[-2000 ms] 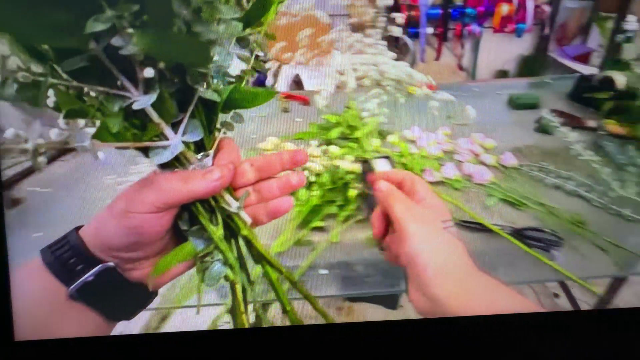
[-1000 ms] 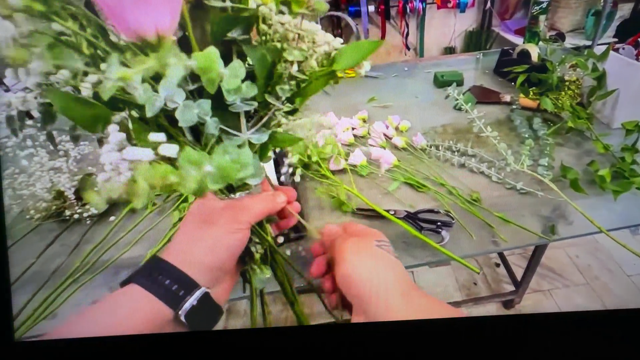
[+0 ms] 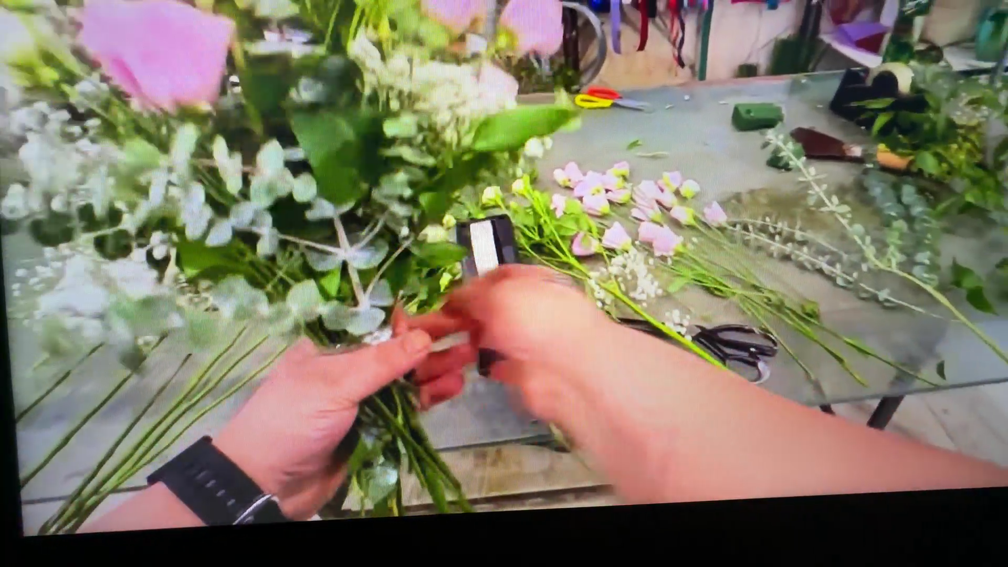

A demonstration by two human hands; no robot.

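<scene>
My left hand (image 3: 331, 402), with a black-strapped watch (image 3: 216, 484) on its wrist, is closed around the stems (image 3: 413, 449) of a bouquet. The bouquet has pink blooms (image 3: 157, 51), eucalyptus leaves (image 3: 354, 260) and small white flowers (image 3: 71, 291). My right hand (image 3: 528, 339) meets the left fingertips at the stems; a pale strip (image 3: 447, 342) shows between the hands, and I cannot tell which one grips it. The right hand is blurred and its fingertips are partly hidden. Just behind it is a black tape dispenser-like object (image 3: 487, 246) with a white band.
Pale pink flowers (image 3: 614, 197) with long stems lie on the grey table (image 3: 677, 134). Black-handled scissors (image 3: 736, 345) are near the front edge. Farther back are yellow-and-red-handled scissors (image 3: 600, 98), a green block (image 3: 757, 116), a dark-bladed tool (image 3: 823, 144) and greenery (image 3: 945, 150). Ribbons (image 3: 677, 27) hang behind.
The left hand was spread open beside the stems two seconds ago and is now closed around them. The right hand has moved up from below the left hand's fingers, where it was one second ago.
</scene>
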